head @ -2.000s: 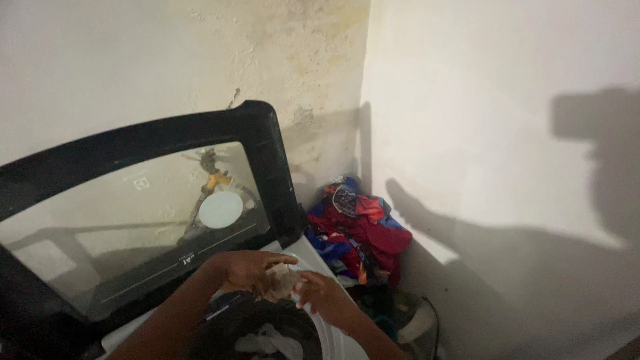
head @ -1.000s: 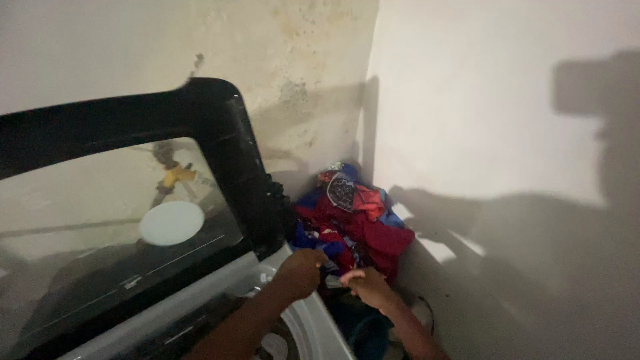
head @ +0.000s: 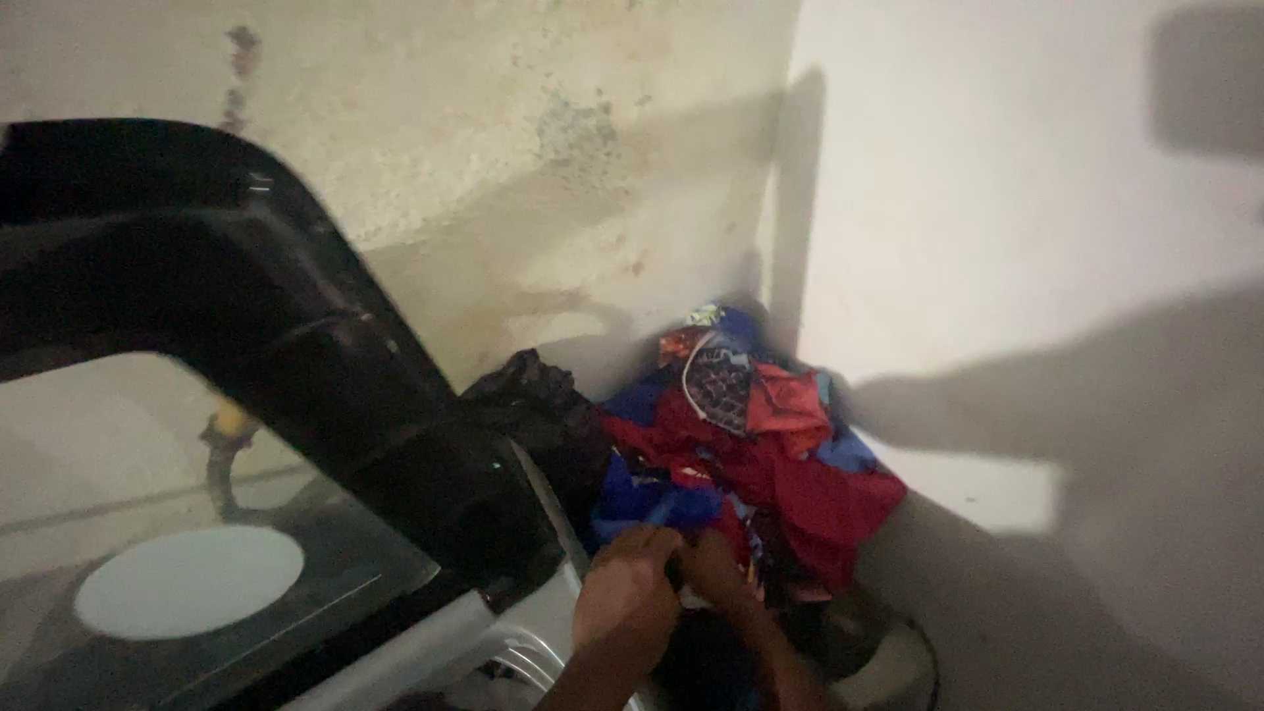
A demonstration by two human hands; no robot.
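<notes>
My left hand (head: 630, 591) and my right hand (head: 713, 573) are close together at the bottom centre, just beyond the rim of a top-loading washing machine (head: 395, 657). Something small and pale shows under the fingers, but blur hides what it is and whether either hand grips it. Beyond the hands rises a heap of clothes (head: 790, 484), mostly dark red, with blue, orange-red and dark netted pieces on top. The machine's raised lid (head: 365, 395), black-framed with a clear pane, stands at the left.
A black plastic bag (head: 538, 415) lies between the lid and the clothes. A stained wall (head: 474, 128) and a white wall (head: 938, 227) meet in a corner behind the heap. A yellow tap (head: 230, 420) shows through the lid's pane. A pale rounded object and a dark cord are at the lower right.
My hands, over the machine's opening two seconds ago with something pale and crumpled between them, are now beyond its rim, near the clothes. The view has moved closer to the corner.
</notes>
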